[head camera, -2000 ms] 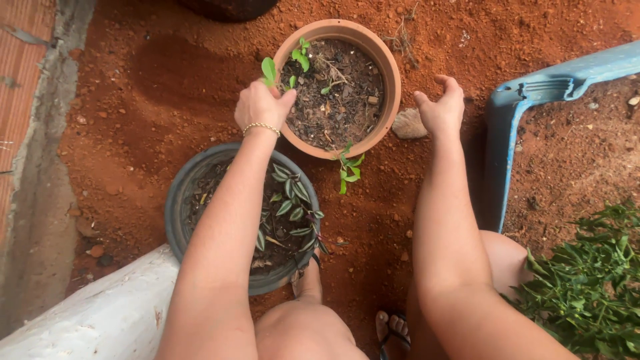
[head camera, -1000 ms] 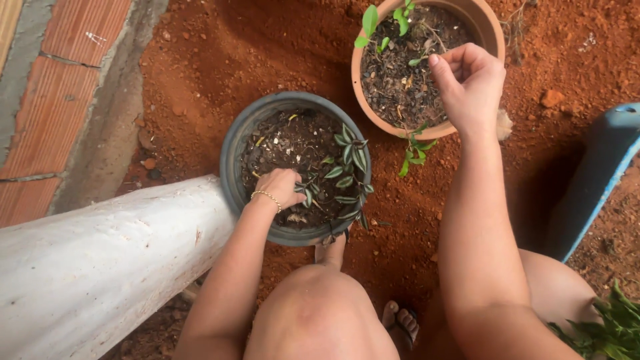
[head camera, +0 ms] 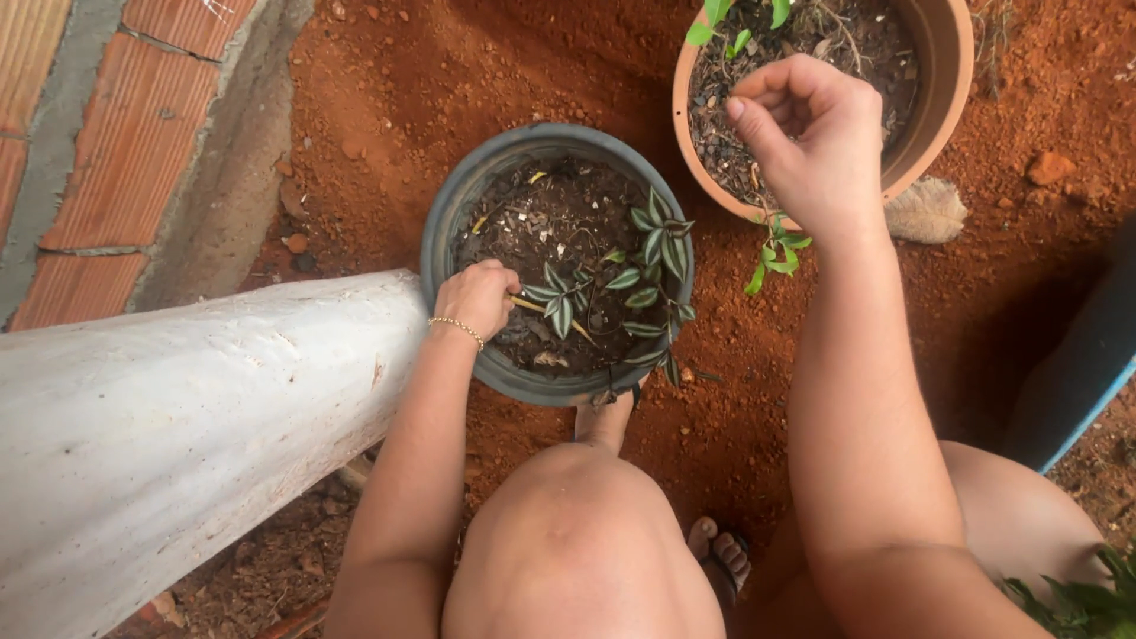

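My left hand [head camera: 479, 298], with a chain bracelet at the wrist, is over the left side of a dark grey plastic pot [head camera: 555, 135]. Its fingers close on a thin yellowish stem [head camera: 555, 313] that lies across the soil. Striped-leaf tradescantia [head camera: 657, 244] grows at the pot's right side, some of it hanging over the rim. My right hand [head camera: 816, 133] is raised over a terracotta-coloured pot [head camera: 948, 106], thumb near the curled fingers; whether anything is between them cannot be told. Green leafy shoots [head camera: 737, 27] stand at that pot's upper left, and another sprig [head camera: 779, 257] hangs outside its rim.
A white-painted trunk or post [head camera: 222, 408] reaches from the left to the grey pot. Brickwork [head camera: 133, 133] is at upper left. Reddish soil surrounds both pots, with a dry leaf [head camera: 927, 210] beside the terracotta one. A blue object [head camera: 1078, 390] and green foliage [head camera: 1078, 590] are at right.
My left hand has moved from the terracotta pot's leaves down to the grey pot, where it now grips a stem. My right hand has moved from beside the terracotta pot to over it.
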